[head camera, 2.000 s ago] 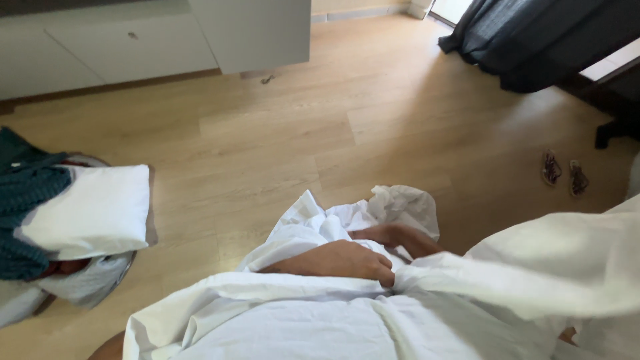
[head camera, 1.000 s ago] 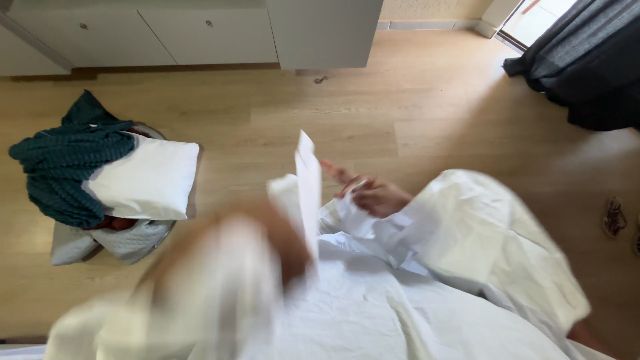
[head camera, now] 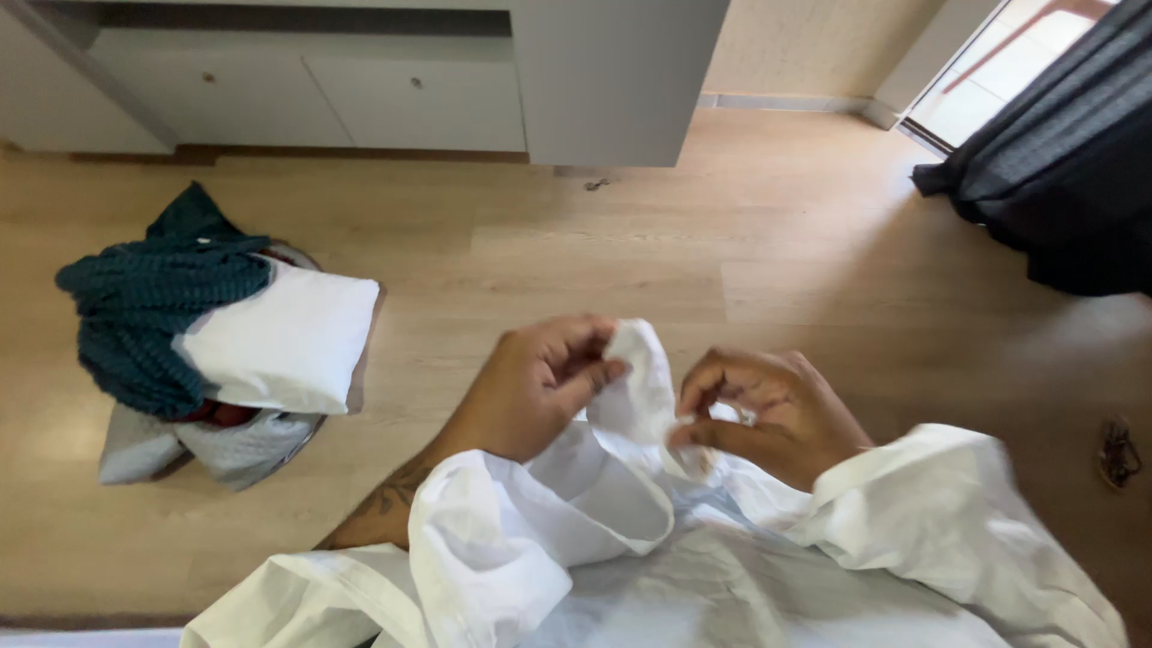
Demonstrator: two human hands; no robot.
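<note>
A large white cloth (head camera: 765,576) lies over my lap and drapes over both forearms in loose folds. My left hand (head camera: 558,378) pinches a raised edge of it between thumb and fingers, near the middle of the view. Just to the right, my right hand (head camera: 765,414) has its thumb and fingertips closed on another part of the same edge. The two hands are a short gap apart, with a narrow flap of the cloth standing up between them. Where the cloth ends below is out of view.
On the wooden floor at left lies a pile with a teal ribbed blanket (head camera: 166,288), a white pillow (head camera: 297,337) and grey cushions (head camera: 243,445). A grey cabinet (head camera: 432,99) stands ahead. A dark curtain (head camera: 1062,162) hangs at right, above a sandal (head camera: 1119,453).
My left hand, blurred a second ago, now grips the cloth's edge close to my right hand. Two seconds ago both hands were lower in the cloth. The view has shifted.
</note>
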